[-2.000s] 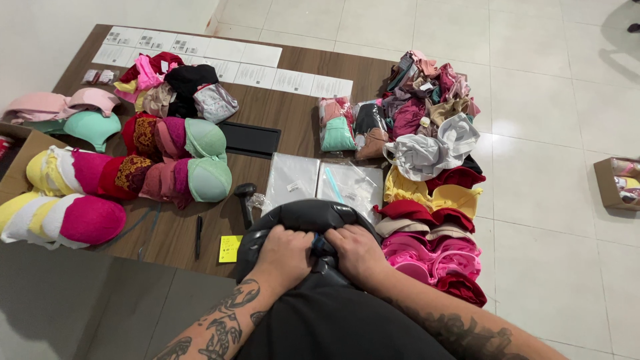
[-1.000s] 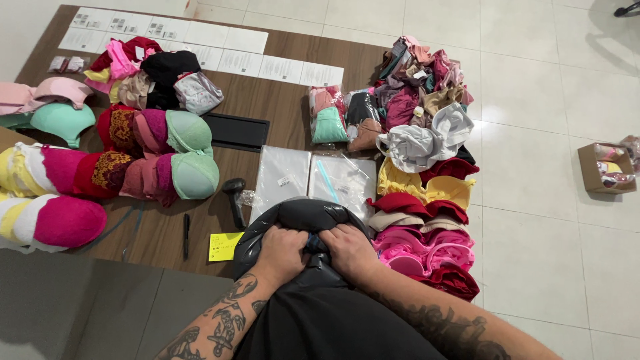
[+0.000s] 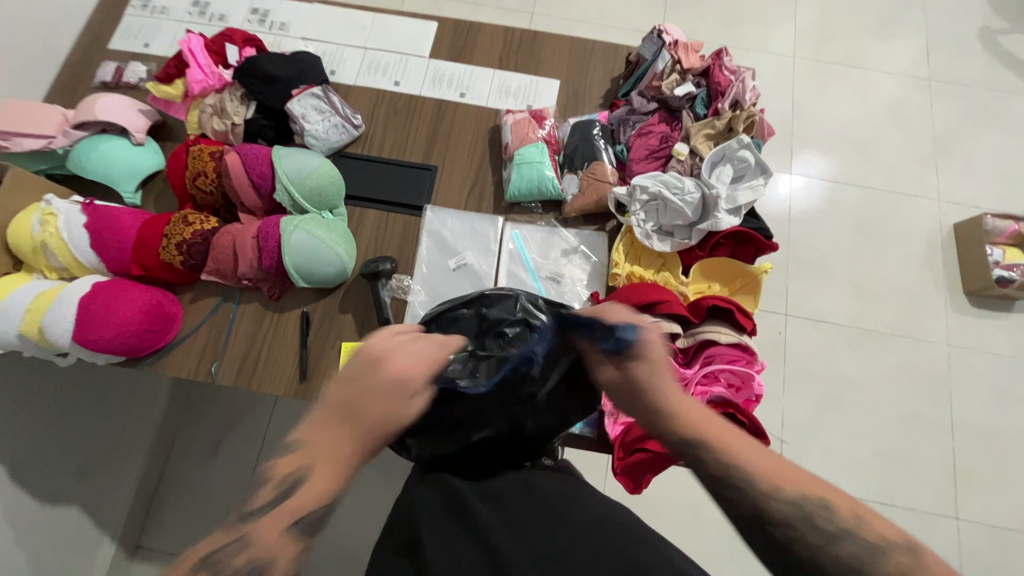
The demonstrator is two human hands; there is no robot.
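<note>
A black plastic bag [image 3: 512,408] bulges against my body at the table's front edge. My left hand [image 3: 392,372] grips its left side, blurred by motion. On the other side, my right hand [image 3: 632,360] is closed around a dark blue strip [image 3: 604,332], which looks like a tie or tape; its exact kind is unclear. Just beyond the bag lie stacks of clear plastic bags [image 3: 460,252], with a black handheld scanner [image 3: 378,288] to their left. Stacked bras in red [image 3: 648,300], yellow [image 3: 728,280] and pink are close to my right hand.
Padded bras [image 3: 308,248] fill the table's left side, near a black pen [image 3: 304,344]. Printed sheets [image 3: 392,72] line the back. Packed garments [image 3: 532,160], a black tray [image 3: 384,182] and a heap of underwear [image 3: 680,104] lie farther in. A cardboard box [image 3: 984,268] is at far right.
My hands were together at the bag's gathered top; now they are apart on either side of it. The dark blue strip has come up with my right hand.
</note>
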